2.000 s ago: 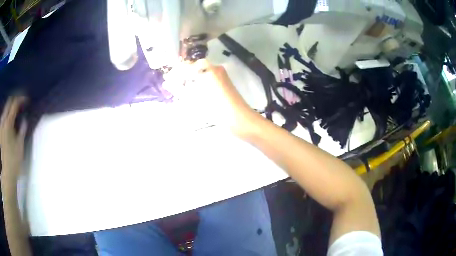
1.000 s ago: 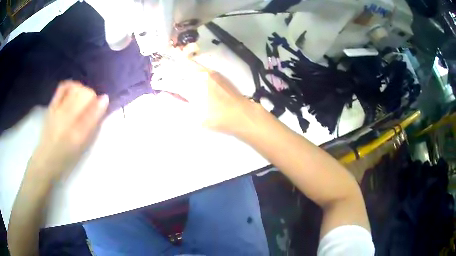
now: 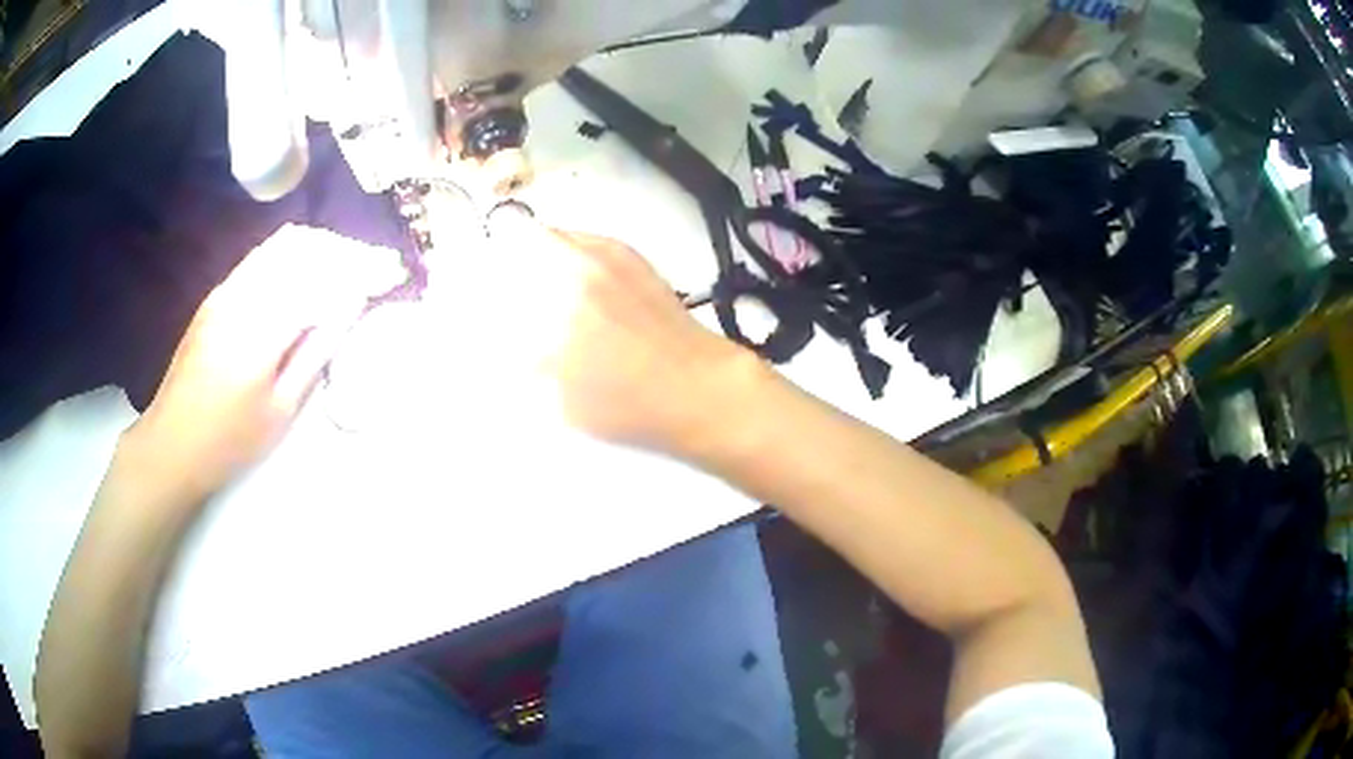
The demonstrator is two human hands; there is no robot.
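Note:
The dark garment piece [image 3: 104,223] lies left of the needle and looks purple under the lamp. The presser foot and needle area [image 3: 413,208] is partly lost in glare. My left hand [image 3: 267,334] rests on the cloth's near edge just left of the needle, its fingers bleached by the light. My right hand [image 3: 616,334] is right of the needle, its fingertips washed out in the glare, so I cannot tell what it holds. The white sewing machine [image 3: 638,22] stands above.
Right of the needle lie black shears [image 3: 668,156], slim pink-and-dark tools [image 3: 778,215] and a tangled heap of black strips [image 3: 950,260]. A yellow rail [image 3: 1113,408] runs along the right edge, with dark cloth [image 3: 1232,578] hanging beyond.
My left hand has moved from the far left to the cloth beside the needle. The cloth's near edge has shifted. My right hand stays near the needle, slightly lower.

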